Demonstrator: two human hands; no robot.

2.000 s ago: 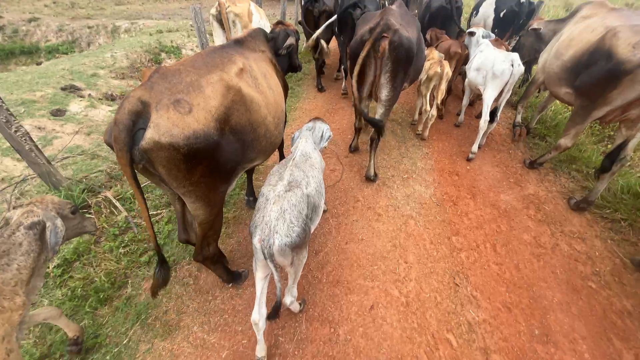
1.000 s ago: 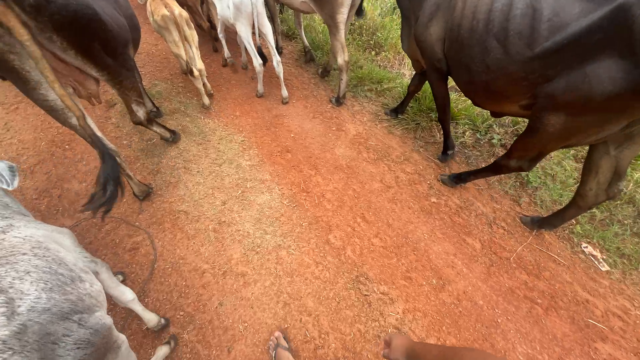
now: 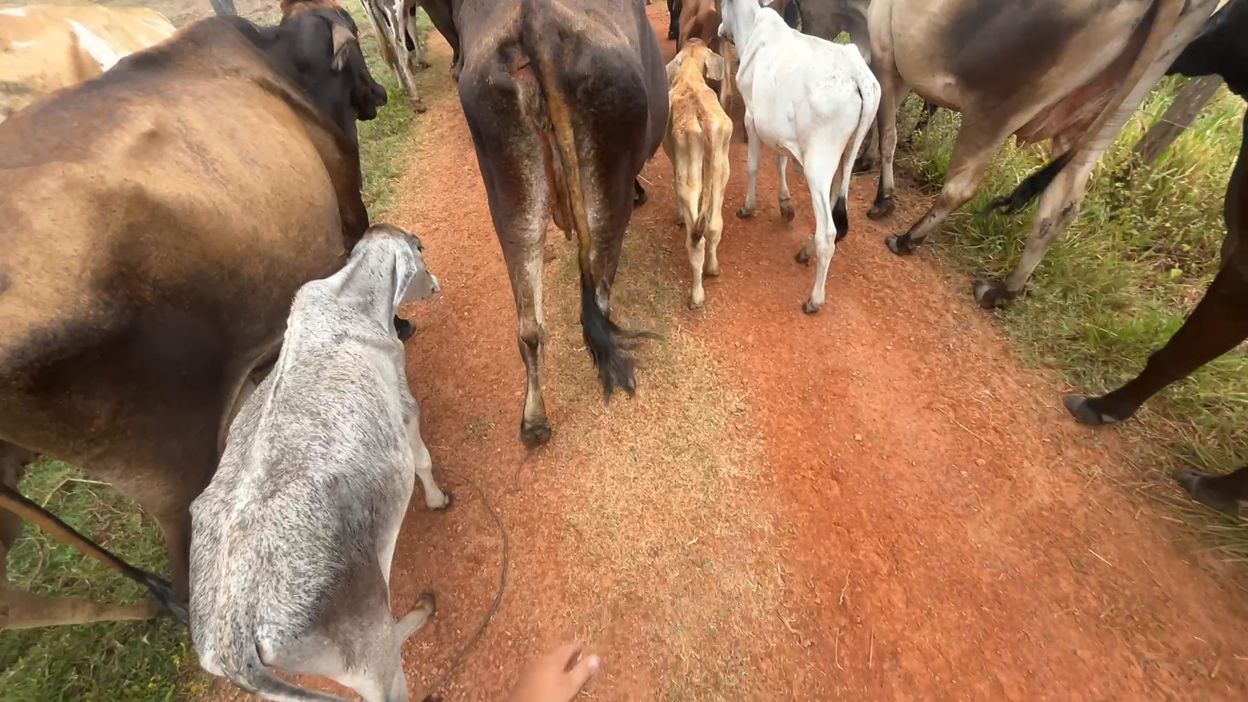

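My left hand (image 3: 556, 675) shows only in part at the bottom edge; its fingers are cut off, so whether it holds anything cannot be told. To its left stands a grey-white calf (image 3: 317, 468), against a large brown cow (image 3: 166, 224). A thin cord or rope (image 3: 503, 561) curves between calf and hand; its ends are unclear. Ahead, a dark brown cow (image 3: 565, 117) walks with its tail hanging. A thin tan calf (image 3: 699, 136) and a white calf (image 3: 809, 107) are right of it. My right hand is out of view.
A reddish dirt track (image 3: 897, 507) runs forward under the herd. At the right are a beige cow (image 3: 1024, 68), the legs of a dark animal (image 3: 1170, 361), roadside grass (image 3: 1141, 253) and a wooden post (image 3: 1178, 119). More cattle stand ahead.
The view has swung left and up from the one a second ago. The bare forearm and sandalled foot seen then are out of view. The grey calf is now beside the brown cow's flank.
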